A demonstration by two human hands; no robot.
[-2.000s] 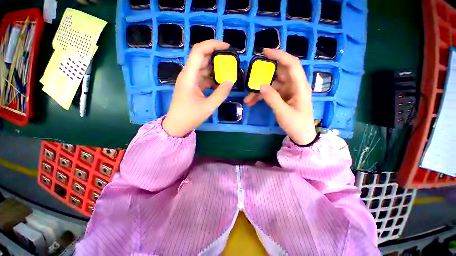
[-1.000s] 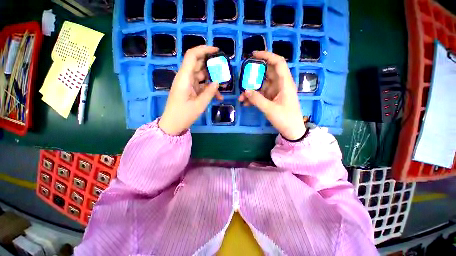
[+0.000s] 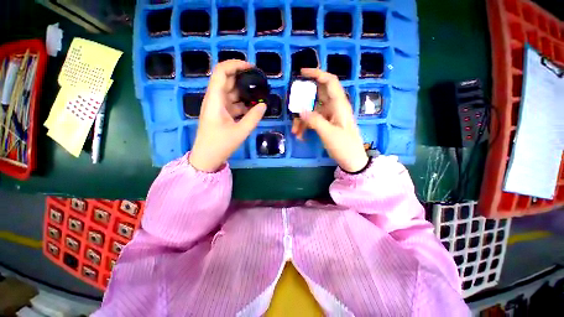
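My left hand (image 3: 224, 117) holds a watch body (image 3: 252, 86) by its edges; its face looks dark, with tiny green and red spots near my thumb. My right hand (image 3: 331, 121) holds a second watch body (image 3: 302, 96) with its screen lit white. Both are held side by side, a little apart, above the blue foam tray (image 3: 166, 135). The tray's pockets hold several dark watch bodies in rows. One watch (image 3: 271, 143) lies alone in the front row, and another (image 3: 370, 103) at the right shows a pale reflection.
At left are a red tool bin (image 3: 38, 117), yellow sticker sheets (image 3: 79, 102) and a white marker pen (image 3: 98, 136). At right are a black power box (image 3: 473, 114) and a clipboard sheet (image 3: 537, 130) on a red tray (image 3: 493, 167). Red (image 3: 93, 226) and white (image 3: 454, 220) trays lie below the bench.
The screens went from yellow to light blue; now the left-hand one is dark and the right-hand one white. The left-hand watch looks turned or tilted. The view has shifted slightly.
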